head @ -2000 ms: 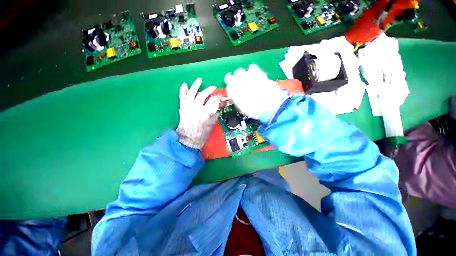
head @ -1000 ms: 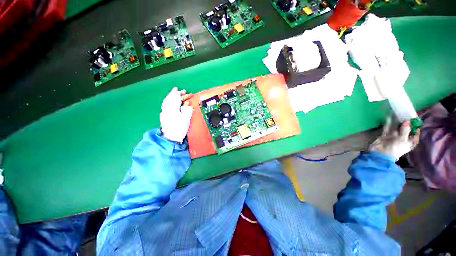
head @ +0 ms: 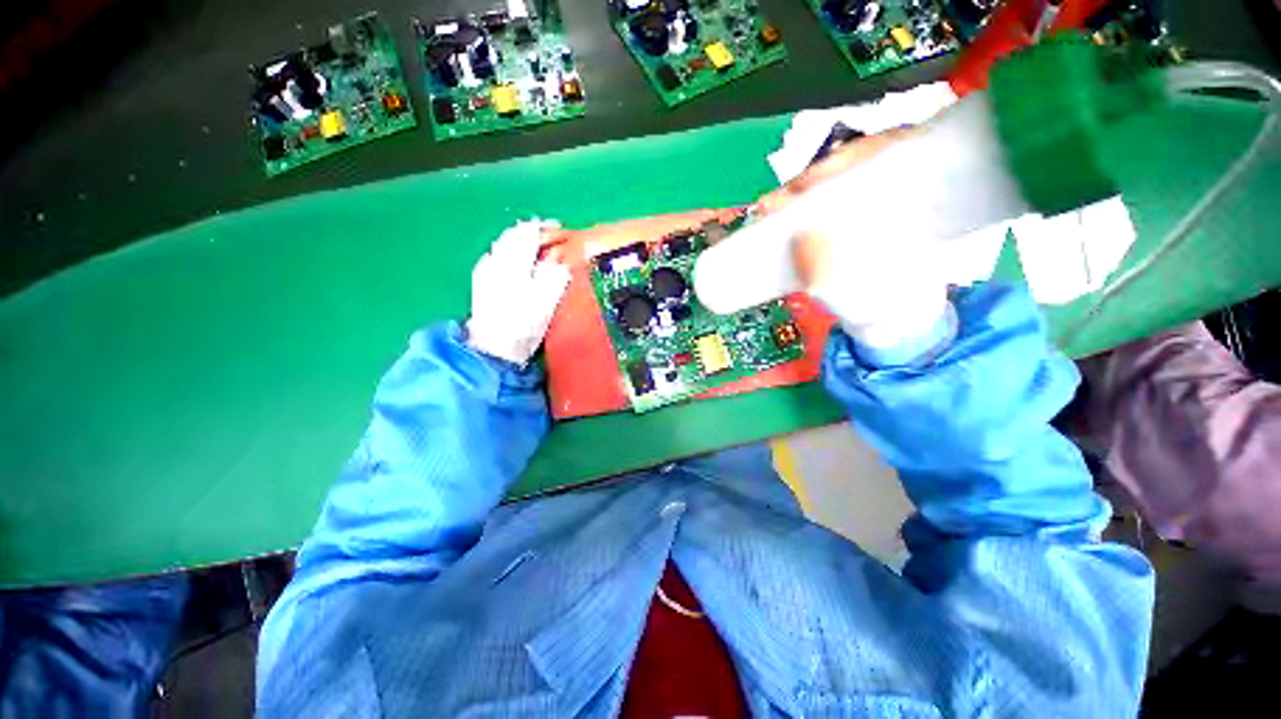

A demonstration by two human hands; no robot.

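Observation:
A green circuit board (head: pixel 688 337) with black round parts and a small yellow block lies on the orange-red mat (head: pixel 579 363). My right hand (head: pixel 878 274), gloved with fingertips bare, is closed around a large white glue cartridge (head: pixel 913 183) with a green end cap. The cartridge is tilted over the board, its narrow end near the black round parts; whether it touches the board I cannot tell. My left hand (head: pixel 517 292), in a whitish glove, rests at the mat's left edge with fingers curled, and I see nothing in it.
Several similar boards (head: pixel 503 68) lie in a row on the dark conveyor (head: pixel 183 155) behind the green bench (head: pixel 281 323). White paper (head: pixel 1075 250) and a mostly hidden black holder are at the right. A pale hose (head: pixel 1194 211) curves from the cap. A person's mauve sleeve (head: pixel 1194 436) is at the right edge.
My right hand has taken up the cartridge from the bench's right side and brought it left over the board. My left hand, earlier at the board with the right, has moved to the mat's left edge.

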